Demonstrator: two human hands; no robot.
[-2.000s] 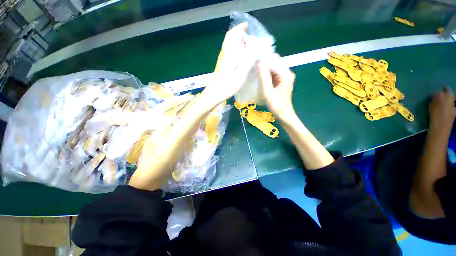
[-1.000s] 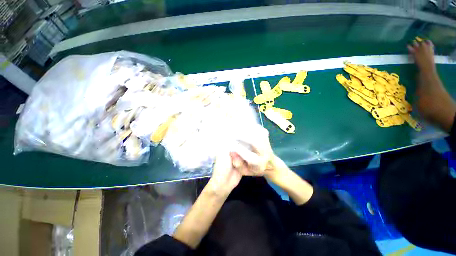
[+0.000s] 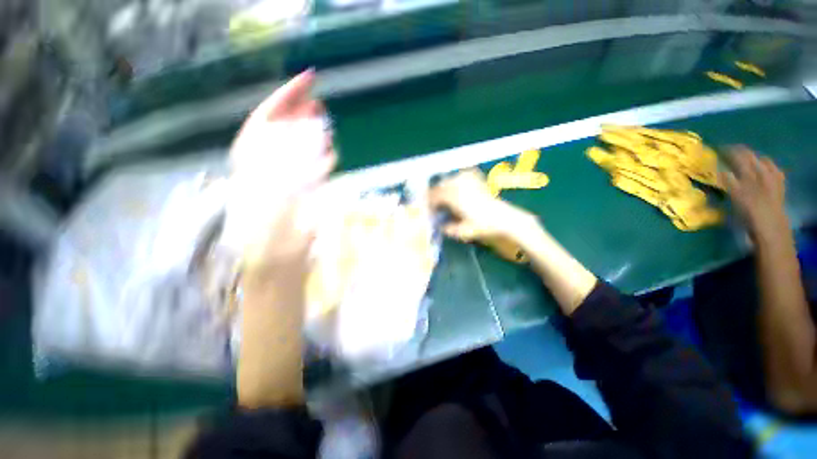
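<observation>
My left hand [image 3: 285, 148] is raised over the large clear poly bag [image 3: 134, 269], strongly blurred; whether it holds anything cannot be told. The bag lies on the green table at the left, with bagged pieces [image 3: 367, 269] spilling toward its right side. My right hand [image 3: 470, 208] is low over the table at the right edge of these bagged pieces, fingers curled; what is between them cannot be made out. A few loose yellow plastic pieces [image 3: 522, 177] lie just beyond it, and one shows partly under its wrist.
A larger heap of yellow pieces [image 3: 658, 175] lies farther right. Another person's hand [image 3: 757, 184] is at its right edge. Two yellow pieces [image 3: 725, 80] lie beyond the white rail [image 3: 573, 132]. The table's front edge [image 3: 430, 357] runs before my lap.
My hands were together low at the table's front edge; now they are apart, the left up and left, the right farther forward. The other person's hand has come down to the heap.
</observation>
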